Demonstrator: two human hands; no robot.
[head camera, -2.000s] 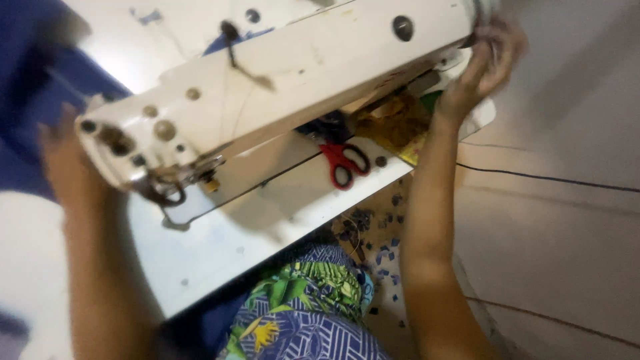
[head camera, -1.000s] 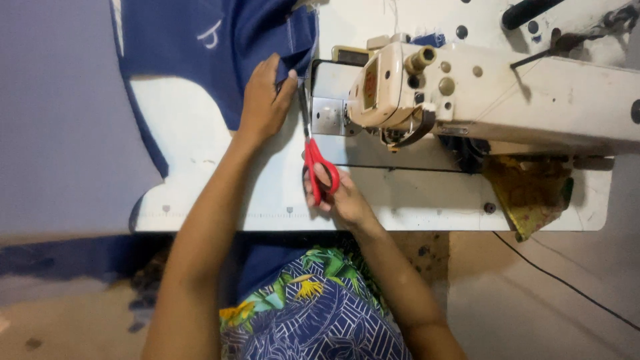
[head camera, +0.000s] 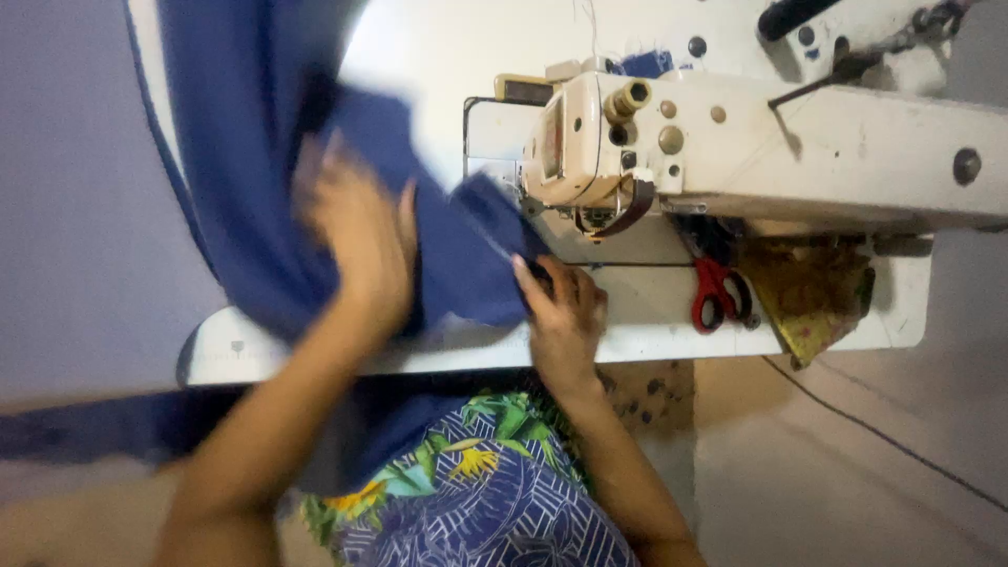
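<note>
Dark blue fabric lies across the white sewing table, left of the sewing machine. My left hand is blurred over the fabric, fingers spread, with a dark fold beside its fingertips; whether it grips any cloth cannot be told. My right hand pinches the right edge of the fabric between thumb and fingers, just left of and below the machine's needle area. The red-handled scissors rest on the table under the machine arm, to the right of my right hand, with their blades partly hidden.
A crumpled yellow-brown cloth or bag lies right of the scissors. Blue scraps sit behind the machine head. The table's front edge runs close to my lap, and a dark cable hangs at the lower right.
The scissors, in my right hand one second ago, now lie under the machine arm. My right hand has taken the fabric edge. The blue fabric has come toward the table's front edge.
</note>
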